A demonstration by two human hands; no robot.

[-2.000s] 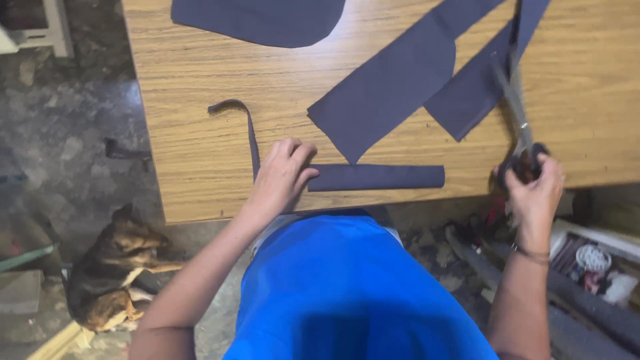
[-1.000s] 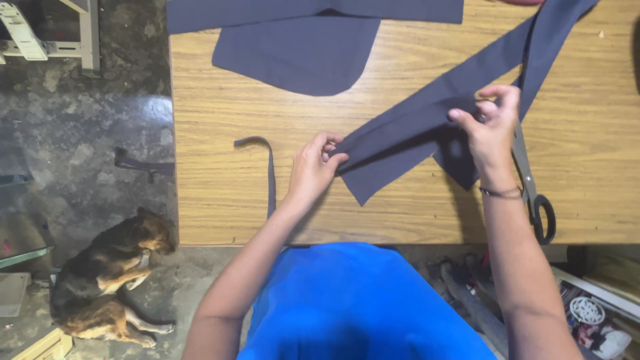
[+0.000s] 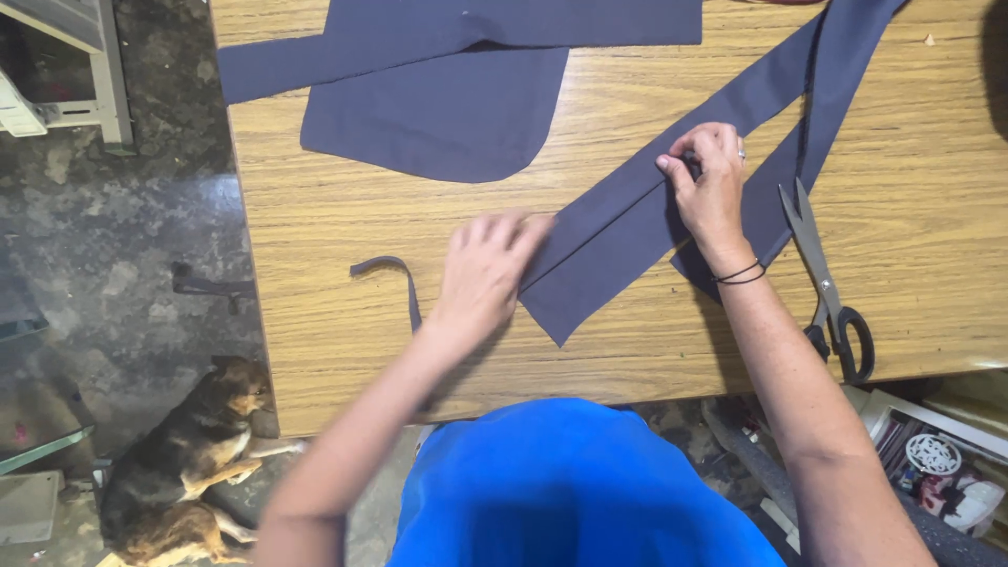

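Observation:
A long dark fabric strip (image 3: 602, 272) lies diagonally on the wood-grain table (image 3: 315, 370), a narrower fabric piece (image 3: 606, 213) lying along its upper side. My left hand (image 3: 492, 272), slightly blurred, touches the lower left end of the fabric. Thumb and fingers of my right hand (image 3: 709, 169) pinch the fabric farther up. Black-handled scissors (image 3: 823, 276) lie beside my right forearm, blades slightly apart. Another dark fabric piece (image 3: 768, 189) runs under and to the right of my right hand. A thin fabric strip (image 3: 411, 295) lies left of my left hand.
A curved-edged dark fabric panel (image 3: 441, 126) lies at the back left, partly under a long fabric piece (image 3: 551, 24). A dog (image 3: 181, 472) lies on the floor left of the table. An open container (image 3: 937, 465) with mixed items is below the table's front right edge.
My right hand has let go of the scissors, which now lie on the table. The small fabric piece earlier near the front edge no longer shows there. Both hands have moved to the diagonal fabric.

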